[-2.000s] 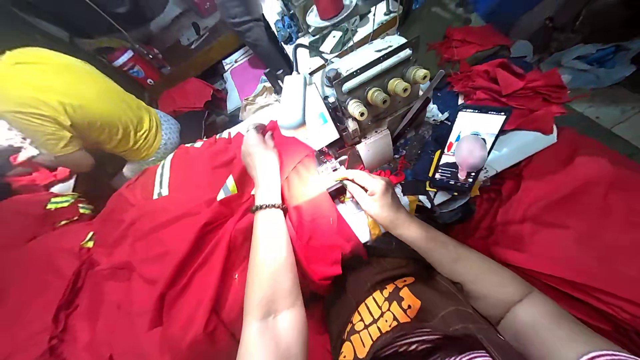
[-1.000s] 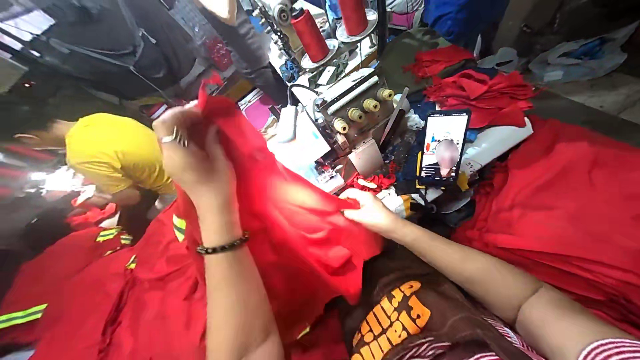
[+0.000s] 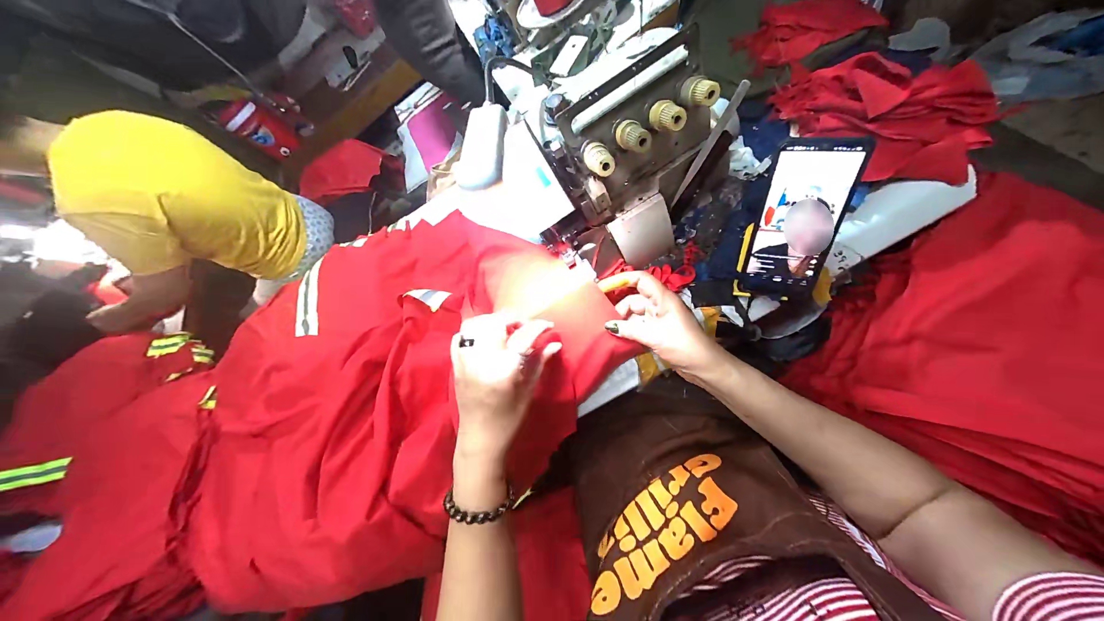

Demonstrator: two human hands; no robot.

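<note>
Red fabric with reflective strips (image 3: 345, 431) spreads over the machine's bed and down to the left. My left hand (image 3: 500, 371), with a ring and a beaded bracelet, pinches this cloth just left of the brightly lit patch. At the cloth's right edge, my right hand (image 3: 651, 323) holds the border between thumb and fingers, close to the presser foot area. Directly above stands an overlock sewing machine (image 3: 634, 129) with several cream tension dials. Its needle is hard to make out in the glare.
A smartphone (image 3: 802, 220) stands right of the machine. Red fabric scraps (image 3: 888, 103) lie behind it, and stacked red cloth (image 3: 975, 371) fills the right side. A person in a yellow shirt (image 3: 181, 190) bends over at the left. A white lamp head or similar device (image 3: 481, 147) sits beside the machine.
One second ago my left hand held the cloth raised at the upper left; now it is lower, near the machine bed, and the cloth lies flatter. My right hand remains at the cloth's edge.
</note>
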